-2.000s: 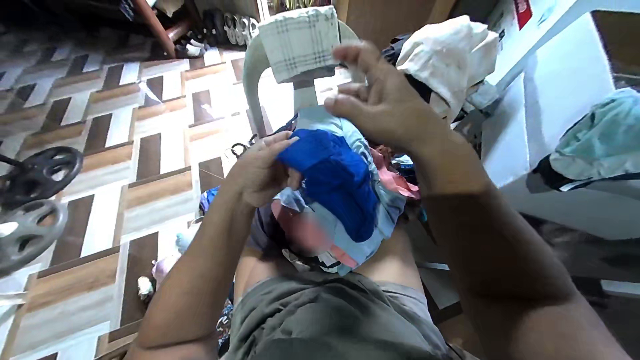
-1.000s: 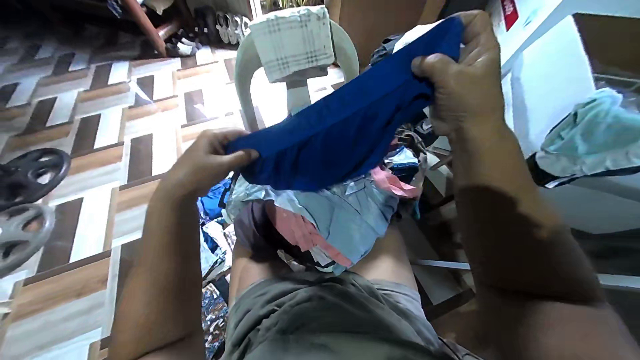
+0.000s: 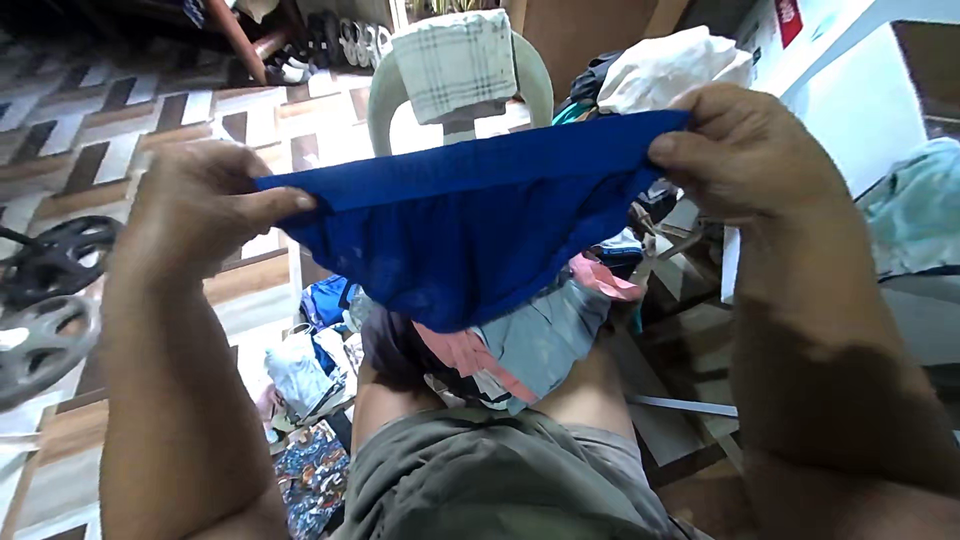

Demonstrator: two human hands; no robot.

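A pair of blue briefs (image 3: 465,225) is stretched wide by its waistband in front of me. My left hand (image 3: 206,202) pinches one end of the band between thumb and fingers. At the other end, my right hand (image 3: 739,154) grips the band, slightly higher. Below the briefs, a heap of clothes rests on my lap, with a light blue-grey garment (image 3: 536,341), a pink cloth strip (image 3: 472,356) and a dark garment (image 3: 390,349). The briefs hide part of this heap.
A plastic chair (image 3: 384,101) with a checked cloth (image 3: 457,64) over its back stands ahead. White cloth (image 3: 671,67) tops a pile at right. Folded clothes (image 3: 304,371) lie at lower left, near wheel-like discs (image 3: 49,341). Pale green cloth (image 3: 919,206) hangs at far right.
Two seconds ago the briefs lay bunched over the lap heap, my right hand raised with nothing in it. Both hands now hold the waistband stretched; since one second ago it has become more level.
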